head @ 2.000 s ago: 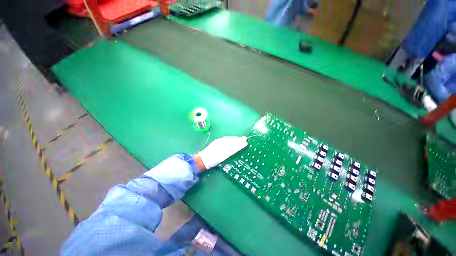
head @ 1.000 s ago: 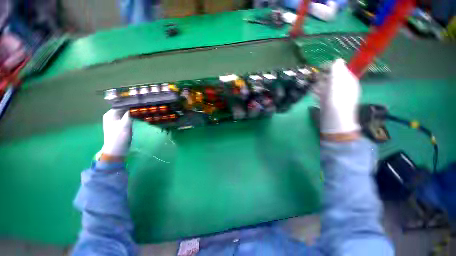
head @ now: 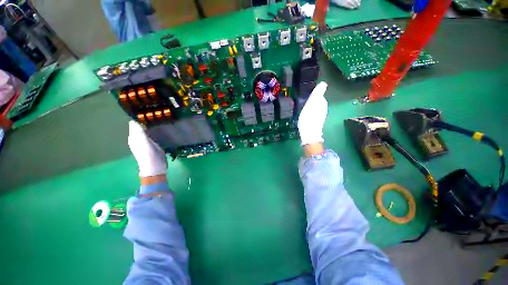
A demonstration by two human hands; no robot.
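Note:
A large green circuit board (head: 223,131) is held up and tilted over the green mat, its crowded component side facing me. Orange copper coils and grey blocks show at its left, a round choke with red and white winding right of its middle. My white-gloved left hand (head: 147,151) grips its lower left edge. My white-gloved right hand (head: 313,118) grips its right edge, low down. The fingers behind the board are hidden.
A solder spool (head: 100,214) lies left on the mat. Two soldering iron stands (head: 370,142), a yellow-brown tape ring (head: 395,204) and a black holder (head: 457,195) are at right. A red bar (head: 409,50) stands beside another green board (head: 356,55). A person's blue sleeve (head: 123,19) shows opposite.
The board lay solder side up two seconds ago; one second ago both hands held it nearly edge-on. Now its component side faces me. My right hand has moved left and down in view.

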